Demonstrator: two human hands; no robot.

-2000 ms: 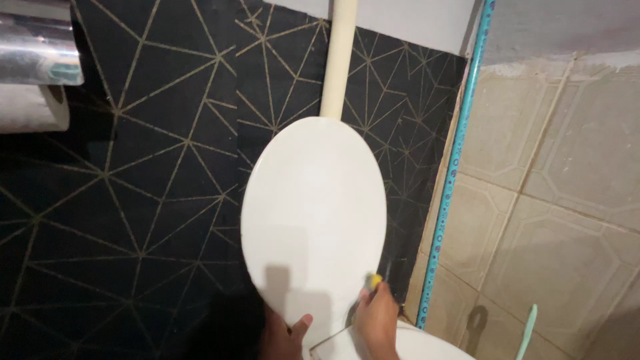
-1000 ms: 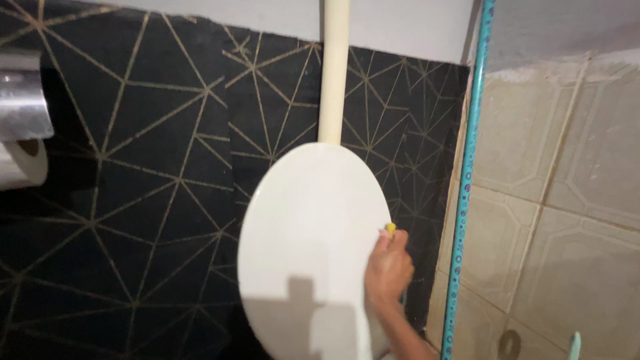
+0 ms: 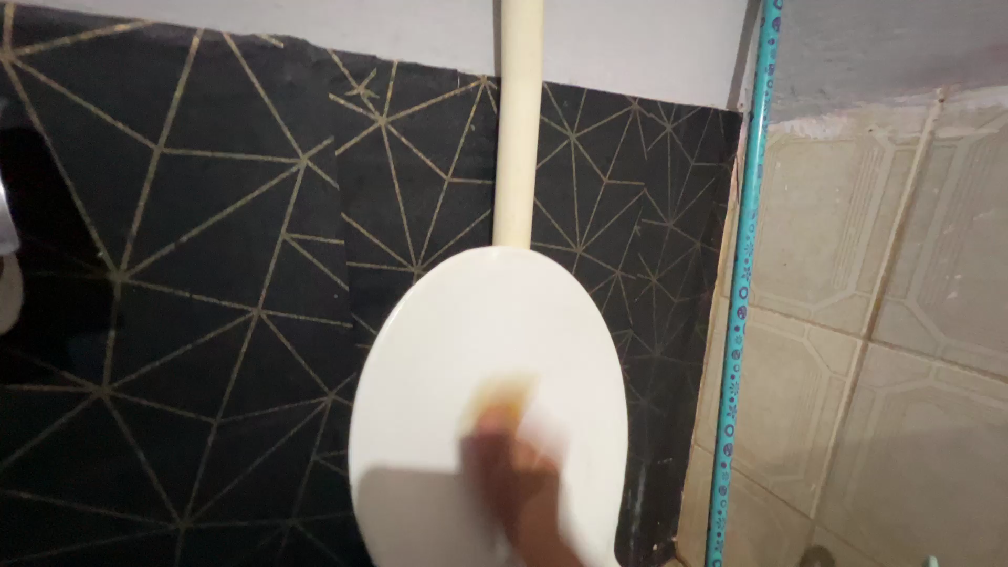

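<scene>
A raised white toilet lid stands in the middle of the head view, its rounded end at a cream pipe. My right hand is over the lower middle of the lid, its fingers closed on a small yellow thing. The motion blurs both, so the kind of thing, perhaps a sponge, cannot be told for sure. A shadow falls on the lid to the left of the hand. My left hand is out of view.
Black wall covering with gold lines lies behind the lid. A patterned turquoise pole leans at the right, beside beige wall tiles. Part of a shiny roll or holder shows at the left edge.
My right hand has moved from the right rim of the lid onto its middle, with the yellow thing. My left hand, at the lid's bottom two seconds ago, has left the view.
</scene>
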